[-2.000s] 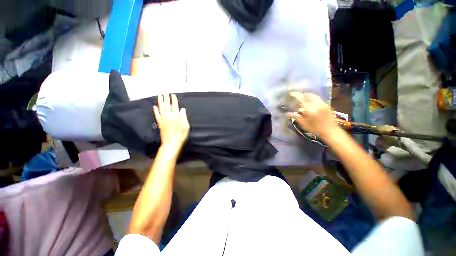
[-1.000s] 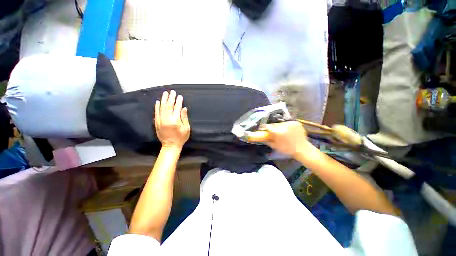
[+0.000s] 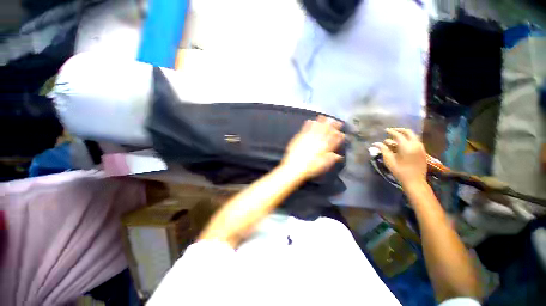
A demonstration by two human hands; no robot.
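A dark garment (image 3: 239,128) lies over the white padded board (image 3: 105,101), with its pointed flap up at the left and loose folds hanging at the front. A small pale mark shows on it. My left hand (image 3: 314,146) is on the garment's right end, fingers spread, gripping nothing. My right hand (image 3: 402,156) is right of the board over the iron rest, fingers bent. The iron is mostly hidden there; a curved wire edge shows beside the hand, and the brown hose (image 3: 494,184) runs off right. Blur hides whether the fingers close on the iron.
A blue box (image 3: 163,33) and a black cloth pile (image 3: 331,13) lie on the far side of the white table cover (image 3: 371,54). A pink-and-white card (image 3: 136,164) is below the board's left end. Pink cloth (image 3: 66,233) and a cardboard box (image 3: 149,251) are lower left.
The iron was on the garment in my right hand; that hand is now back at the rest on the right. My left hand has moved right along the garment. The view has shifted.
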